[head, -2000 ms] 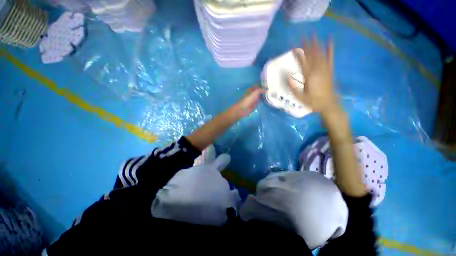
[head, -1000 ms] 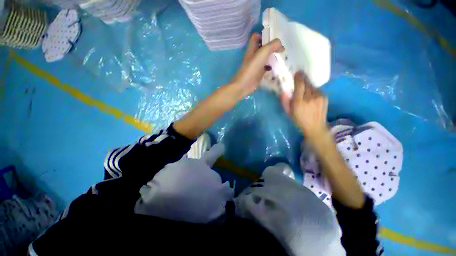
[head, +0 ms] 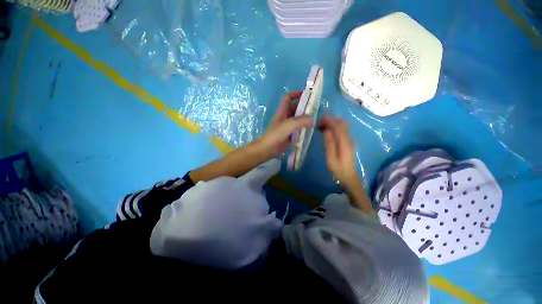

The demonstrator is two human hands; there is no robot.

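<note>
A cover-and-plate pair [head: 306, 117], seen nearly edge-on, is upright in my left hand [head: 286, 126], lavender side to the left and cream side to the right. My right hand [head: 340, 148] is just to its right, blurred, with its fingers partly spread; it looks empty and apart from the pair. A cream hexagonal top cover [head: 392, 64] lies face up on the clear sheet at the upper right, with its radial pattern, oval logo and row of small dark icons showing.
A loose pile of perforated plates [head: 451, 217] lies at the lower right. A lavender nested stack [head: 309, 18] is at the top, cut off. Another dotted plate [head: 94, 13] and a beige stack [head: 47, 5] are top left. A blue crate [head: 15, 173] is at the left.
The cream cover now lies on the sheet, out of my hands. My left hand holds a thin pair closer to my lap. My right hand has moved down and left and come free.
</note>
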